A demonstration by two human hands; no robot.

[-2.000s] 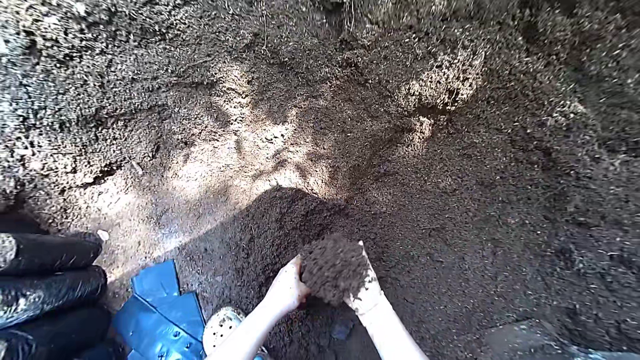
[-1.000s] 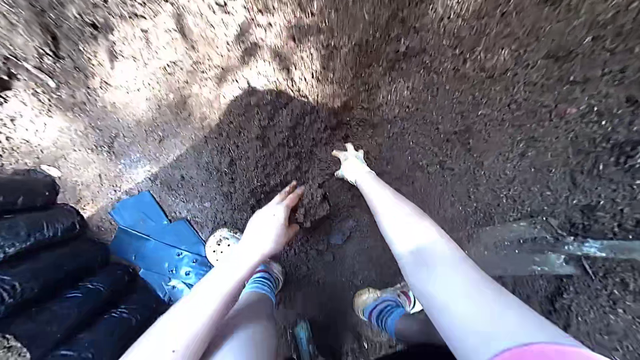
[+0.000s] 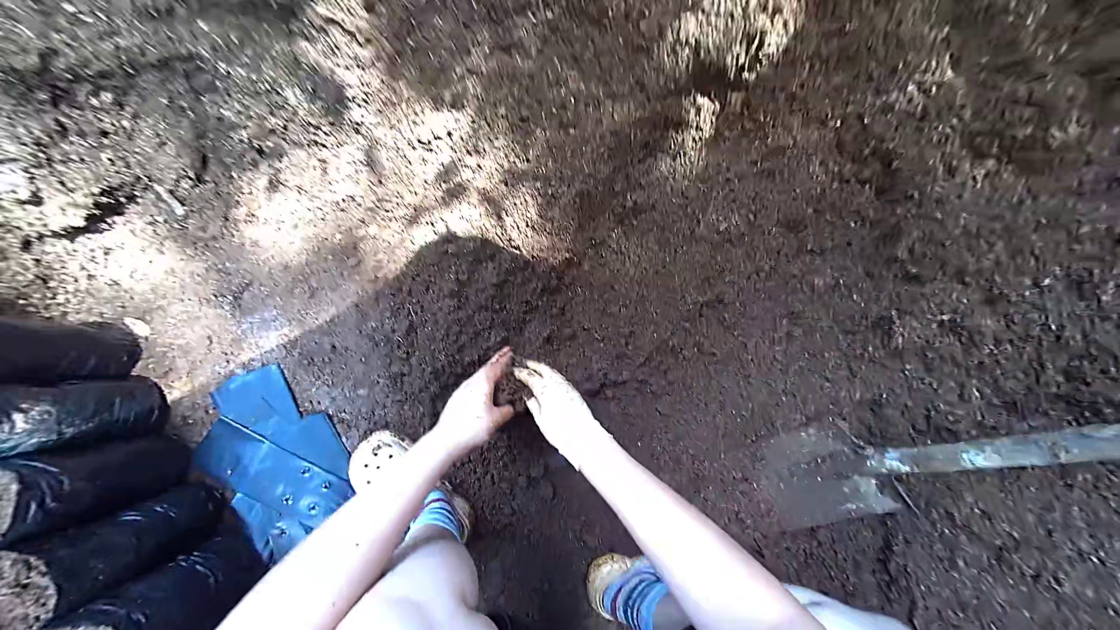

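My left hand [image 3: 475, 404] and my right hand [image 3: 557, 405] face each other low over the ground, fingertips close together. Between them is a small clump of dark soil [image 3: 513, 391], partly hidden by the fingers. Behind the hands rises a mound of dark, crumbly soil [image 3: 464, 289], its upper edge against sunlit ground. Flat blue plastic bags with punched holes [image 3: 280, 464] lie to the left of my feet.
Black plastic bags filled with soil [image 3: 87, 464] are stacked at the left edge. A shovel [image 3: 831, 477] lies on the soil at the right, handle pointing right. My clogs [image 3: 376, 459] stand below the hands.
Two seconds ago both hands held a large heap of soil; one second ago they were apart and low at the soil. Now they have come together around a small clump.
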